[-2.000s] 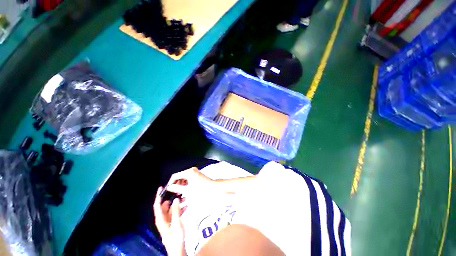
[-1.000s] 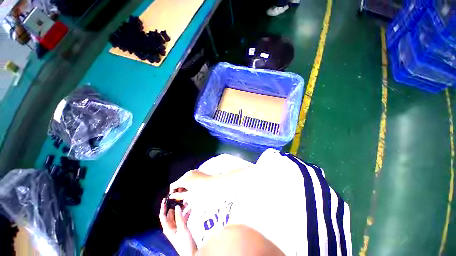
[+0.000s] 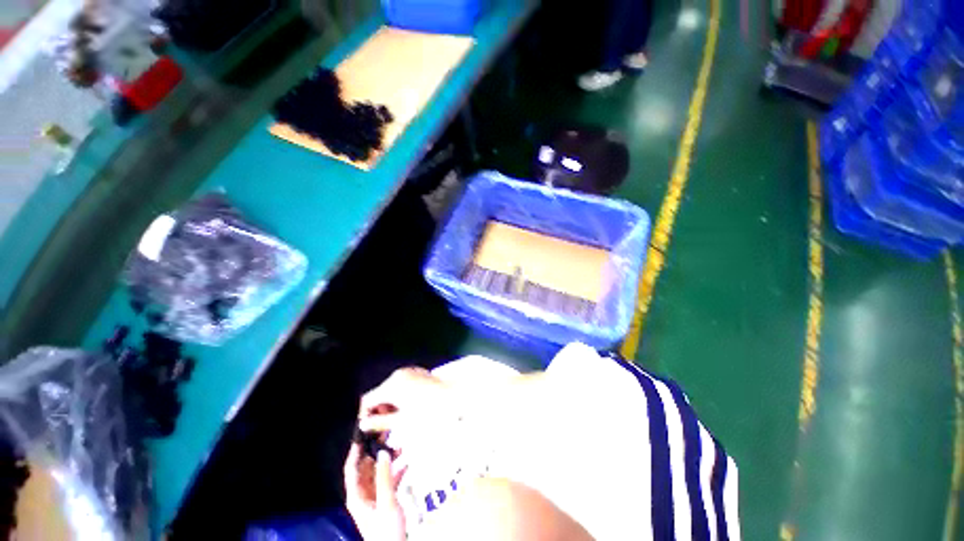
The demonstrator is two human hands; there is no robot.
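Note:
A small black part [image 3: 372, 444] is held between my two hands, low in the picture in front of the white clothing. My left hand [image 3: 372, 491] is below and holds the part in its curled fingers. My right hand [image 3: 400, 402] is above, with its fingertips on the part. Fingers hide most of the part, and blur hides whether it is one piece or two joined pieces.
The green bench [image 3: 259, 169] holds a bag of black parts [image 3: 211, 269], loose black parts [image 3: 159, 380], a crinkled clear bag [image 3: 79, 423] and cardboard [image 3: 423, 69] with a black pile. A lined blue crate [image 3: 539, 201] stands beyond my lap. A person's legs [image 3: 624, 42] show at the top.
The camera view has shifted, so the bench and crate sit lower than one second ago. Both hands stay together around the black part, with small changes in finger position.

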